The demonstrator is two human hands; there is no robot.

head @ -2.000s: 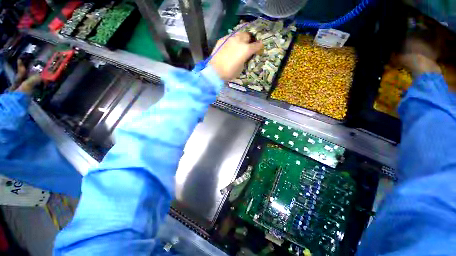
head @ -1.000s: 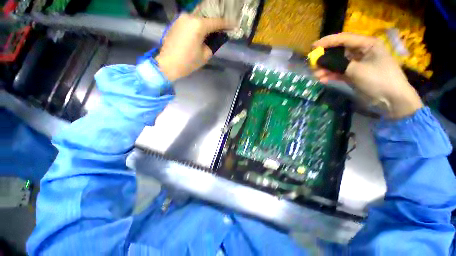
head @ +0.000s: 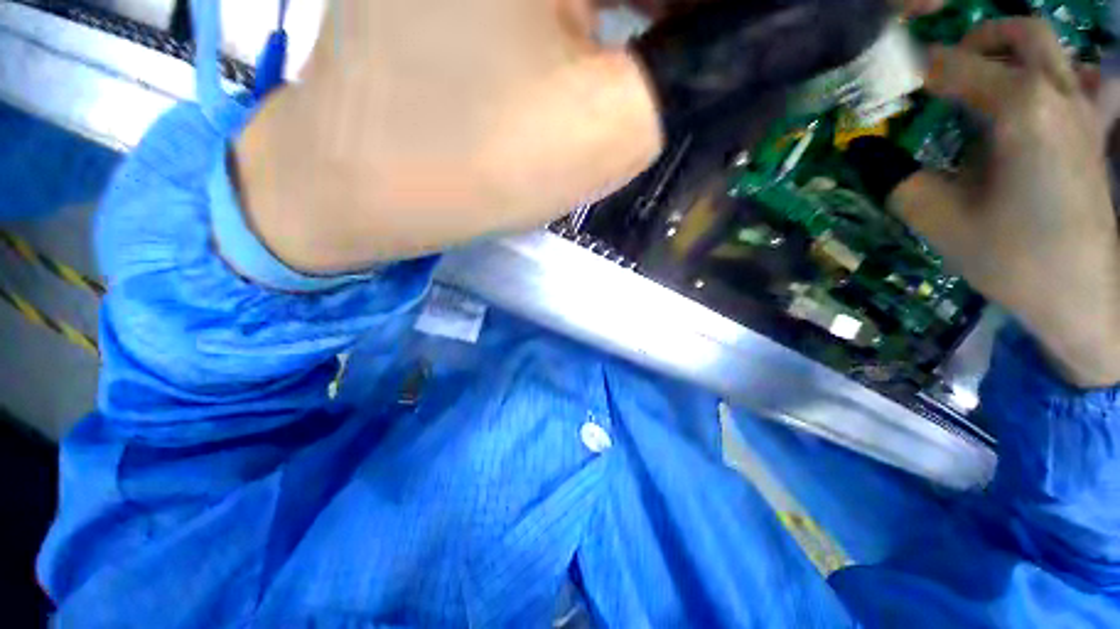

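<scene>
The green circuit board (head: 915,261) lies in its black carrier (head: 651,227) at the upper right, partly hidden by both hands. My left hand (head: 455,135) is large and close to the camera, reaching over the carrier's left part; its black-covered fingers are blurred, and I cannot tell whether they hold anything. My right hand (head: 1019,191) is over the board's right side, with a yellow block component (head: 862,127) at its black-covered fingertip. Blur hides whether the block touches the board.
The silver conveyor rail (head: 688,332) runs diagonally between the carrier and my blue smock (head: 491,492). Another stretch of rail shows at the upper left. Yellow-black floor tape (head: 49,295) shows at the left. A light blue wrist strap is on my left wrist.
Both hands have moved from beside the parts bins to over the board and carrier. The view has shifted down and closer, and the bins are out of the picture.
</scene>
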